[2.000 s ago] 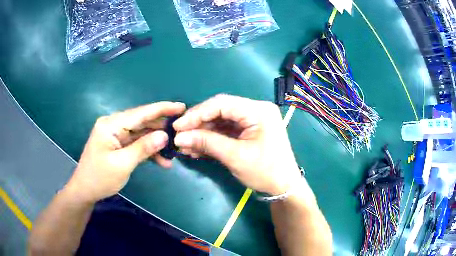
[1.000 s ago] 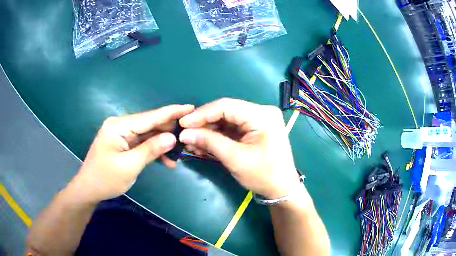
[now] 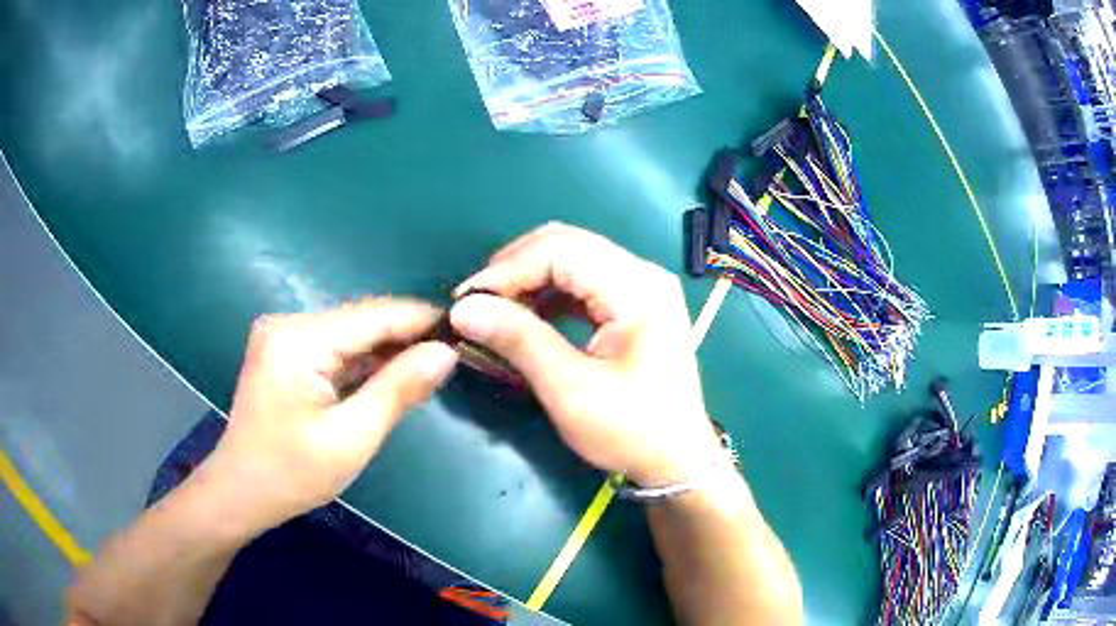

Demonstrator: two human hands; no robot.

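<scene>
My left hand (image 3: 331, 391) and my right hand (image 3: 587, 349) meet above the green table (image 3: 331, 232). Their fingertips pinch a small dark connector housing (image 3: 450, 328) between them; most of it is hidden by the fingers. Reddish wires (image 3: 496, 367) show a little under my right fingers. The upper harness pile (image 3: 820, 263) lies fanned out on the right, black connectors towards the upper left. The lower harness pile (image 3: 930, 526) lies at the lower right.
The left zip bag (image 3: 282, 55) lies at the upper left with loose black bars (image 3: 312, 127) at its mouth. The right zip bag (image 3: 575, 61) has a small dark piece (image 3: 594, 108) at its mouth. Blue and clear plastic holders (image 3: 1040, 342) line the right edge.
My left hand's fingers have shifted and lowered around the dark piece, and its forefinger is less raised. The wires under my right hand show less than a second ago.
</scene>
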